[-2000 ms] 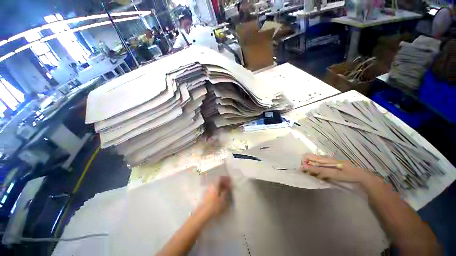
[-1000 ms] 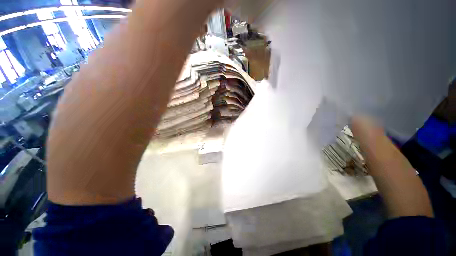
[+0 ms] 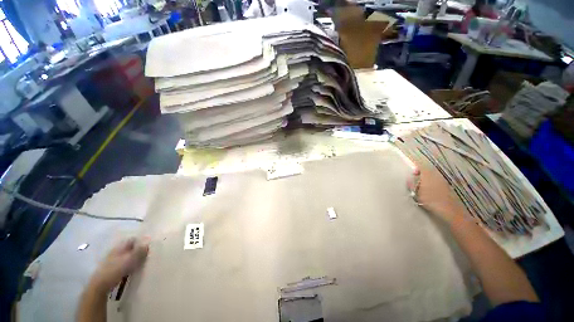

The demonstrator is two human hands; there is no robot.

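A beige lining panel (image 3: 270,233) lies spread flat in front of me, over another light panel (image 3: 63,264) at the left. It bears a white brand label (image 3: 194,236), a black label (image 3: 210,185), a small blank tag (image 3: 332,214) and a darker grey tab (image 3: 301,309) at the bottom. My left hand (image 3: 123,261) is at the panel's left part, fingers bent and blurred; whether it pinches anything is unclear. A dark strip shows below it. My right hand (image 3: 428,188) is at the upper right edge, closed on a thin pen-shaped tool (image 3: 414,175), mostly hidden by the fingers.
A tall panel stack (image 3: 233,82) stands behind the work. A power strip with a black plug (image 3: 371,127) lies right of it. Strips (image 3: 472,176) are heaped at the right. A grey cord (image 3: 82,214) crosses the left side. A cardboard box and a person's upper body are behind.
The panel my raised arms lifted across the view a second ago now lies flat, with its labels showing. Both hands have come down, left hand to the left side, right hand to the right edge.
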